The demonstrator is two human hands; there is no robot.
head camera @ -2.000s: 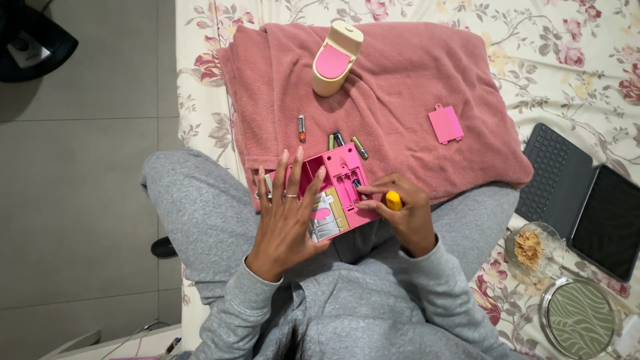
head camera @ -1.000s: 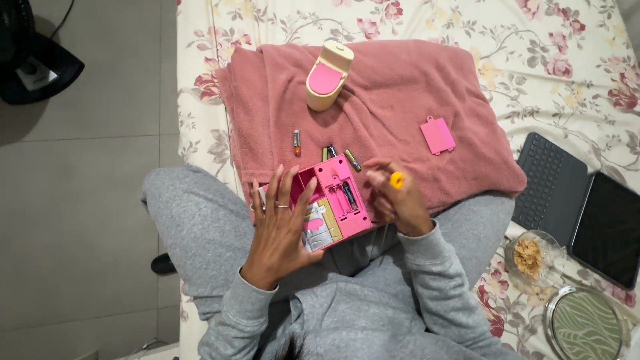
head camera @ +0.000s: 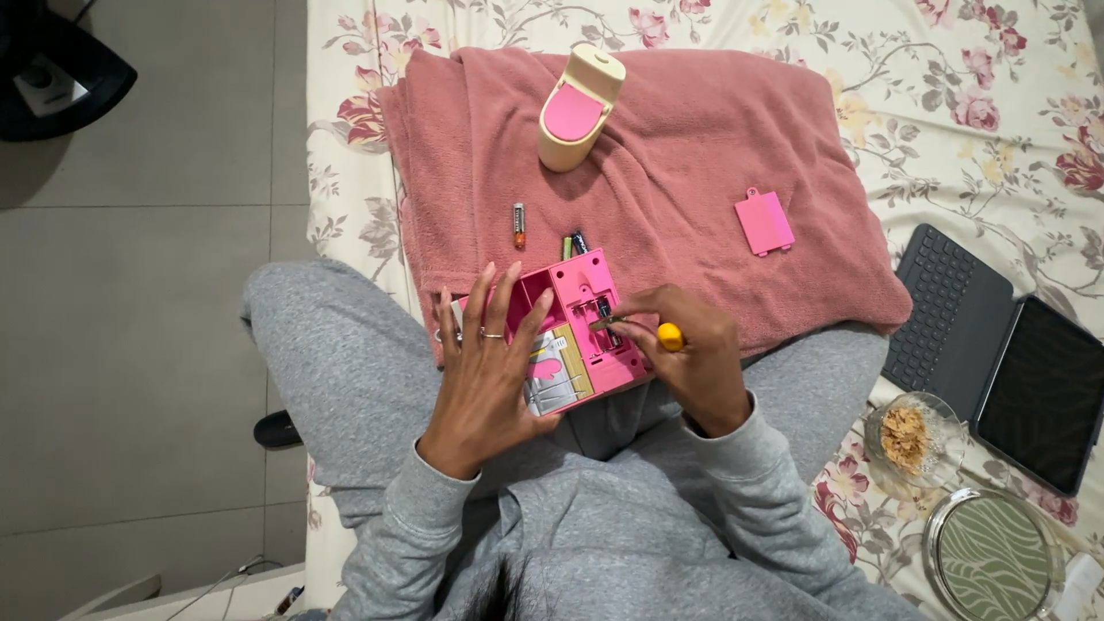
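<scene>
My left hand (head camera: 487, 371) spreads over the left part of a pink plastic toy (head camera: 623, 373), holding it on my lap. An uncovered battery compartment in the toy has a dark battery (head camera: 605, 308) in it. My right hand (head camera: 694, 354) pinches a small greenish battery (head camera: 606, 323) over that compartment; a tool's yellow handle (head camera: 670, 336) sticks out between its fingers. Beyond the toy lie a green battery (head camera: 567, 248), a dark one (head camera: 580, 242) and a black-and-orange one (head camera: 518, 226). A pink battery cover (head camera: 765, 222) lies farther right on the blanket.
A cream toy toilet (head camera: 569, 121) with a pink lid stands on the folded pink blanket (head camera: 690, 129). At the right are a tablet (head camera: 1044, 392) with a keyboard (head camera: 947, 310), a glass bowl of food (head camera: 906, 438) and a round green-patterned object (head camera: 996, 548).
My right hand has moved back over the battery compartment. The greenish battery that lay just beyond the toy's right part has left the blanket and is between my right fingers.
</scene>
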